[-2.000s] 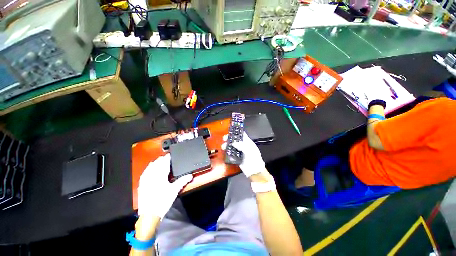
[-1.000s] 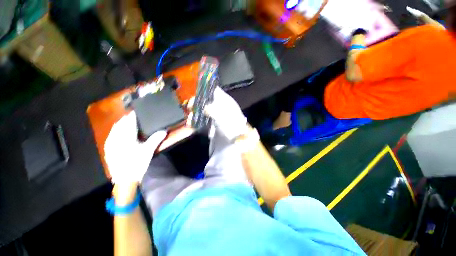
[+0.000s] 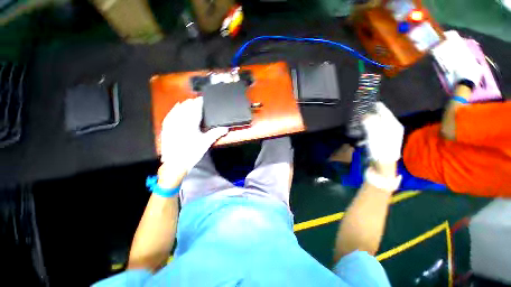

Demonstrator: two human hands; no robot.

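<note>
The set-top box [image 3: 226,105] sits on the orange fixture board [image 3: 274,101], against the dark connector block [image 3: 222,79] at the board's far side. My left hand [image 3: 185,133], in a white glove, rests at the box's left and near edges, thumb along the near edge. My right hand [image 3: 382,134], gloved, holds the remote control [image 3: 366,100] upright at the bench's near edge, well right of the board. The remote's lower end is partly hidden by the fingers.
Other units lie left of the board [image 3: 89,106] and right of it [image 3: 317,82]. A blue cable [image 3: 302,38] runs to the orange-brown test box [image 3: 386,36]. Dark units stand at far left [image 3: 11,103]. A person in orange [image 3: 459,146] sits at right, a gloved hand on pink paper [image 3: 486,73].
My right hand has moved right with the remote, away from the board. My left hand stays at the box. The camera view has shifted. The neighbour's gloved hand has come into view over the papers.
</note>
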